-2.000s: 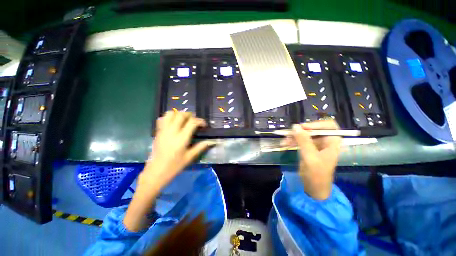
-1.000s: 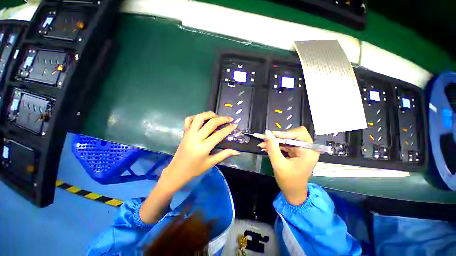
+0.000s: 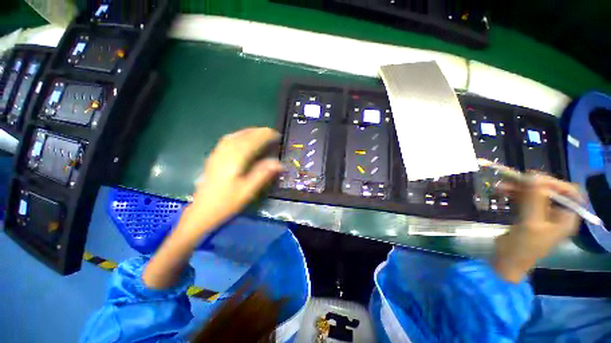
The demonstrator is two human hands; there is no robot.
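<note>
A black foam tray [image 3: 338, 201] holds several dark phone mid-frames side by side. The leftmost mid-frame [image 3: 307, 147] has a white square near its top. A pale sticker sheet [image 3: 430, 120] lies across the middle of the tray and covers part of it. My right hand [image 3: 536, 214], slightly blurred, holds pale tweezers [image 3: 576, 206] at the tray's right part, their tip near the sheet's lower right corner. My left hand [image 3: 238, 174] is at the tray's left edge, fingers bent and apart, with nothing visible in it.
Another foam tray [image 3: 100, 144] with mid-frames stands at an angle on the left. A blue reel [image 3: 593, 154] is at the right edge. A second sheet [image 3: 455, 229] lies at the tray's front. A dark tray [image 3: 429, 19] is at the back; a blue stool [image 3: 144, 218] is below.
My right hand has moved right with the tweezers, away from the leftmost mid-frame. My left hand has drawn left off that mid-frame. The view has shifted slightly.
</note>
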